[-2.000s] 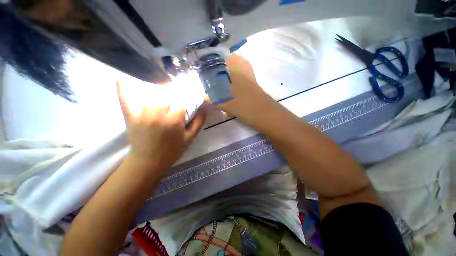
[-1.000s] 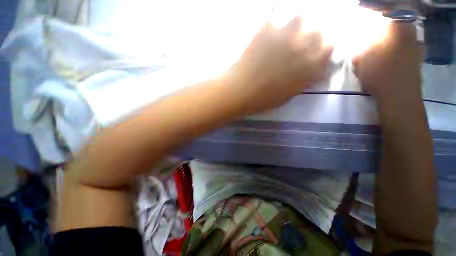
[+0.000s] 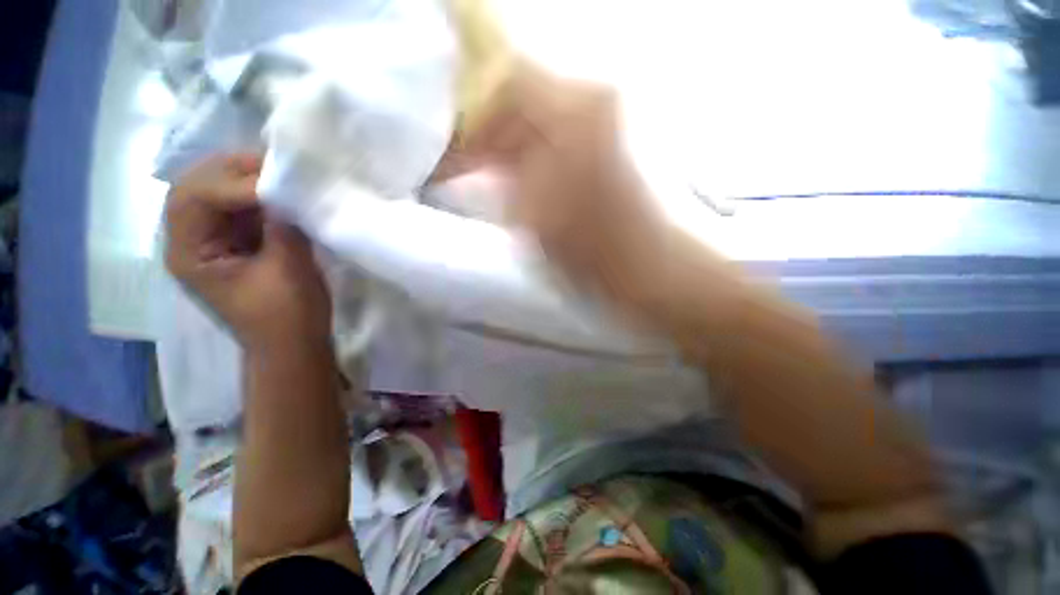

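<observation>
A white garment piece (image 3: 360, 128) is bunched and raised between my hands at the left part of the table, partly hanging over the front edge. My left hand (image 3: 238, 238) pinches its left side. My right hand (image 3: 541, 145), blurred by motion, holds its right side near a yellowish strip (image 3: 479, 58). The fingertips of my right hand are partly hidden by blur and cloth.
The glossy white machine table (image 3: 814, 151) is overexposed, with a grey-blue front strip (image 3: 860, 296). A blurred dark blue part (image 3: 1044, 52) is at the upper right. A red basket edge (image 3: 480, 463) and loose white cloth (image 3: 395, 477) are below the table.
The view has swung left, away from the bright needle area. Both hands have left the needle area and now hold the garment piece up at the left.
</observation>
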